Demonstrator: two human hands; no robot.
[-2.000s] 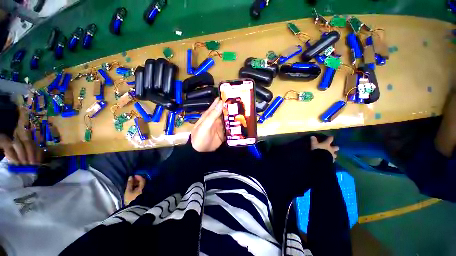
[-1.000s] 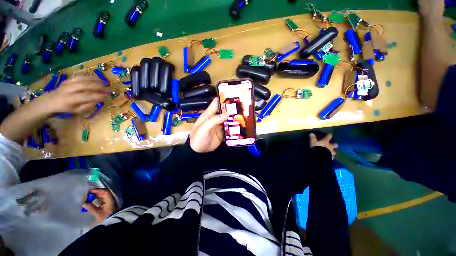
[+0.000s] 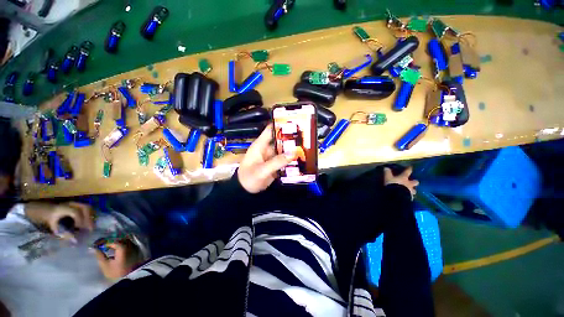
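Note:
My left hand [image 3: 261, 162] holds an upright smartphone [image 3: 295, 143] with a lit screen at the bench's near edge, its thumb over the screen. My right hand [image 3: 402, 180] is below the bench edge at my right side, fingers spread, with nothing seen in it. Behind and left of the phone lie black housings [image 3: 196, 101]. Blue batteries [image 3: 336, 135] with green circuit boards [image 3: 375, 118] on thin wires lie beside it. The phone partly hides some housings.
The tan bench [image 3: 396, 133] carries more wired batteries at both sides. The green conveyor belt [image 3: 210, 28] beyond holds part-filled housings [image 3: 115, 36]. A person at left holds a dark part and a small blue part. Blue stools [image 3: 508, 186] stand at right.
My left thumb has moved down over the phone screen. The neighbour's hand has left the bench, and a black housing is gone from the left row. The belt's housings have shifted left. The right-side person's arm has gone.

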